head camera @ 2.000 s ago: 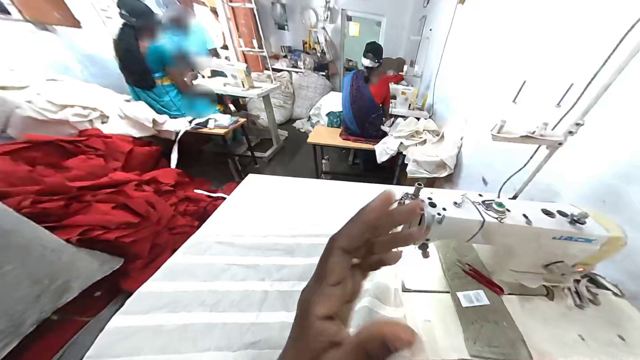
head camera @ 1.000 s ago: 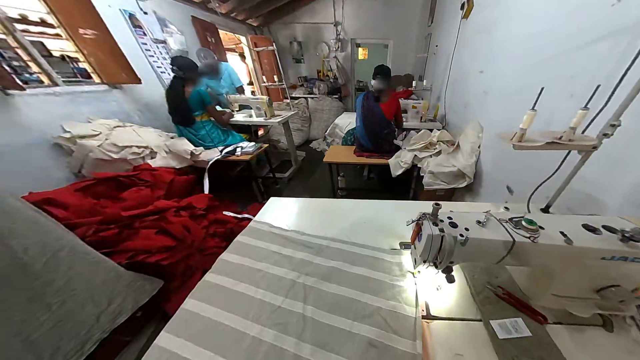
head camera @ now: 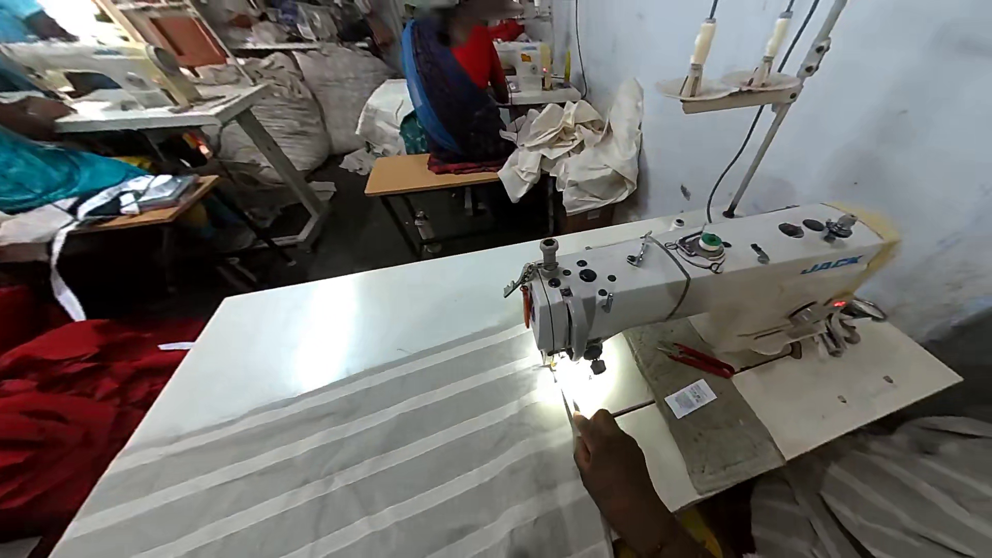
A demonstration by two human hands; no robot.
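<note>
My right hand [head camera: 612, 465] is at the right edge of a grey-and-white striped fabric [head camera: 387, 449], just in front of the needle area of a white Jack sewing machine [head camera: 713, 271]. Its fingers are closed on the fabric edge, which runs up toward the lit presser foot [head camera: 552, 360]. The striped cloth lies flat across the white machine table [head camera: 387, 310]. Red-handled thread snips [head camera: 701, 360] and a small white printed label [head camera: 690, 398] rest on a grey cloth strip [head camera: 717, 438] right of the hand. My left hand is out of the frame.
Thread cones [head camera: 701, 46] stand on a holder beside the wall. Red fabric [head camera: 101, 387] is heaped at the left. Beyond the table, a person [head camera: 457, 85] sits by cream cloth [head camera: 581, 147] and a wooden bench [head camera: 426, 174]. More striped cloth [head camera: 907, 480] hangs lower right.
A hand was raised over the striped fabric two seconds ago, and none showed one second ago. Now my right hand holds the fabric edge near the needle. The view has tilted down.
</note>
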